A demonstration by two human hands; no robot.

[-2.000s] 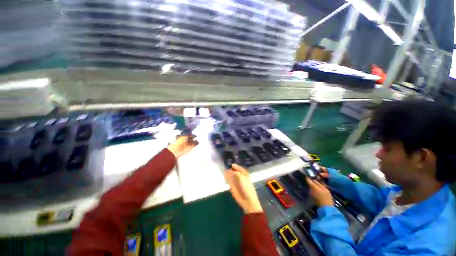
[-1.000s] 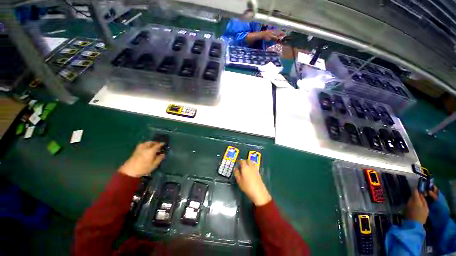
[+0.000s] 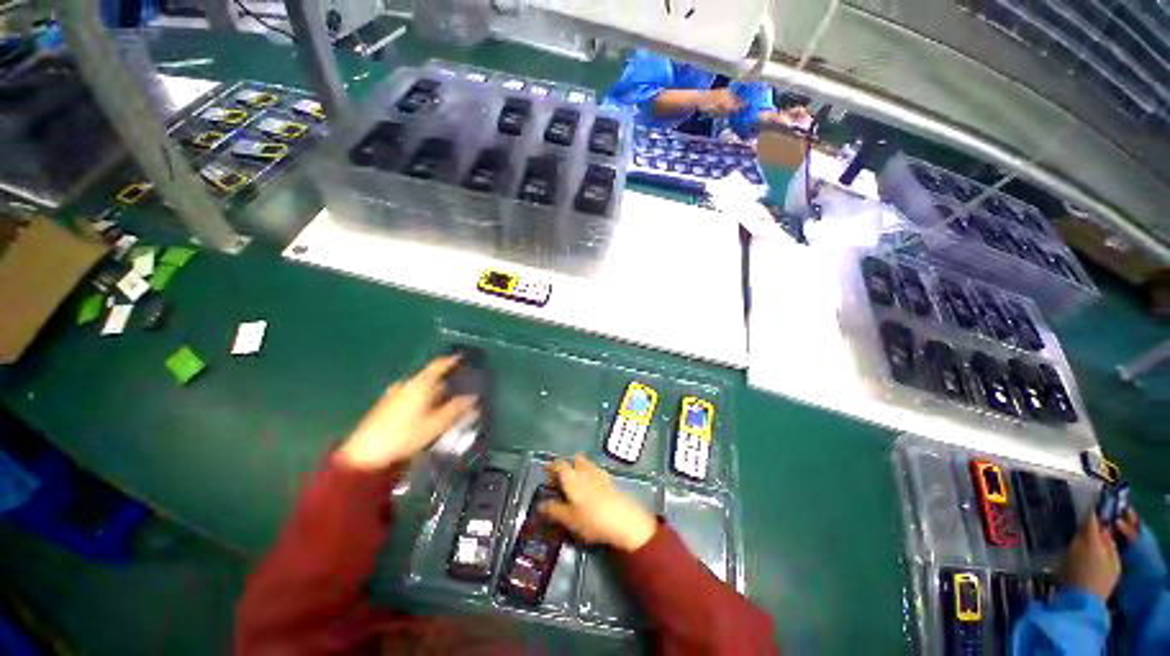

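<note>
A clear blister tray point(image 3: 661, 602) lies in front of me. My left hand point(image 3: 408, 417) has its fingers around a dark phone point(image 3: 471, 400) at the tray's upper left; the phone is blurred. My right hand point(image 3: 597, 504) grips the upper end of a dark phone lying back up point(image 3: 531, 554), slightly tilted in the lower row. Another phone lies back up point(image 3: 480, 525) left of it. Two yellow-framed keypad phones, one point(image 3: 631, 423) beside the other point(image 3: 693, 437), lie face up in the upper right pockets.
Filled tray stacks point(image 3: 475, 218) point(image 3: 962, 340) stand on white boards beyond. A yellow-framed phone point(image 3: 515, 286) lies on the near board edge. Green and white pieces point(image 3: 185, 364) and a cardboard box point(image 3: 45, 285) are left. A neighbour's hands point(image 3: 1097, 551) and tray point(image 3: 917, 513) are right.
My right hand has left the upper right yellow-framed phone and now holds a lower-row dark phone. My left hand stays at the upper-left dark phone. The view has shifted since the earlier frames.
</note>
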